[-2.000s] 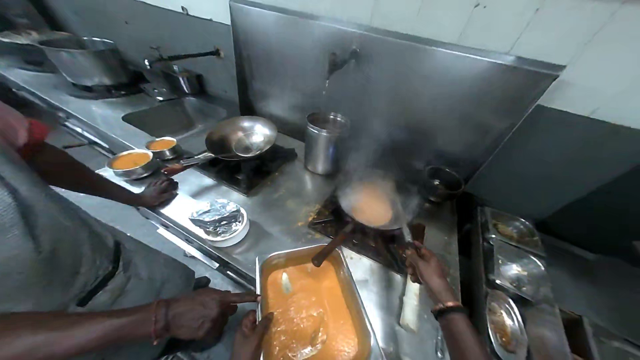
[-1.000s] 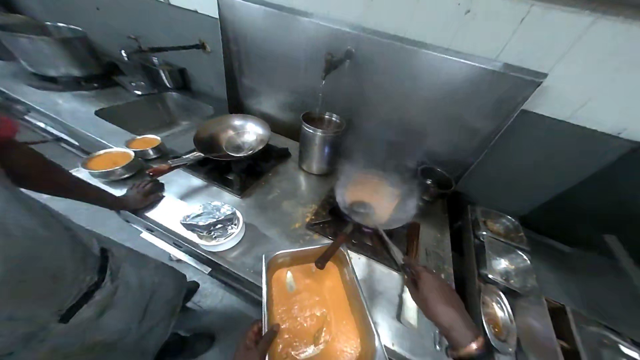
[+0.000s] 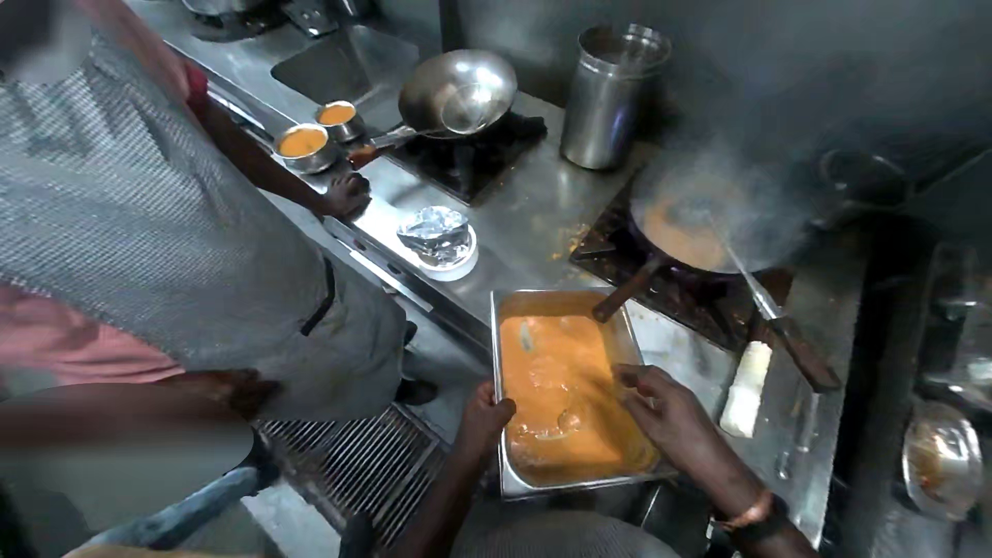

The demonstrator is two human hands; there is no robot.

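A rectangular steel pan point(image 3: 562, 372) of orange sauce sits at the counter's front edge. My left hand point(image 3: 487, 418) grips its left rim, thumb on top. At the right rim is my right hand point(image 3: 659, 407), fingers bent over the edge; whether it grips the rim is unclear. Beyond the pan, a steaming wok point(image 3: 697, 217) with orange sauce stands on a burner, its wooden handle point(image 3: 626, 291) reaching over the pan's corner. A long-handled utensil point(image 3: 783, 333) rests in the wok, handle toward me, beside a white-wrapped handle point(image 3: 746, 387).
A co-worker in a grey apron point(image 3: 201, 209) stands at left, one hand point(image 3: 346, 195) on the counter edge. Nearby are a foil-topped white container point(image 3: 446, 244), two bowls of sauce point(image 3: 304, 143), an empty wok point(image 3: 457, 97) and a tall steel pot point(image 3: 612, 97). Steam hangs over the burner.
My right hand has let go of the utensil in the wok and moved to the pan's right rim. My left hand remains at the pan's left side. The view has shifted down.
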